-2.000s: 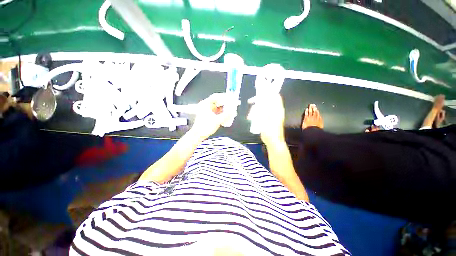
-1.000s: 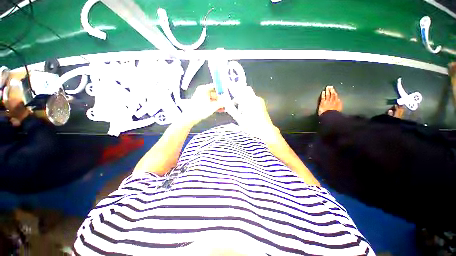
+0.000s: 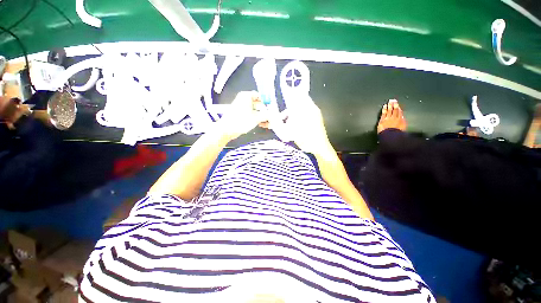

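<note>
My left hand (image 3: pixel 242 113) holds a white curved part-assembled arm (image 3: pixel 265 74) with a blue insert showing in its inside. My right hand (image 3: pixel 302 123) holds a white housing shell half (image 3: pixel 295 79) whose rounded end has a spoked round opening. The two rounded ends point away from me, side by side with a narrow gap. Their lower ends come close together between my hands, where glare and fingers hide the detail. A large pile of loose white shells (image 3: pixel 154 89) lies on the dark bench left of my hands.
The green belt (image 3: pixel 356 32) runs behind a white rail (image 3: pixel 379 59) and carries white curved parts. A round metallic object (image 3: pixel 62 109) is at far left. A neighbour's hand (image 3: pixel 392 116) rests on the bench at right, near another white shell (image 3: pixel 487 123). Cartons (image 3: pixel 35 260) stand on the floor.
The housing in my right hand has turned from beside the blue-insert arm, through a tilt against it, to nearly upright with its spoked opening showing. Parts on the belt have shifted left.
</note>
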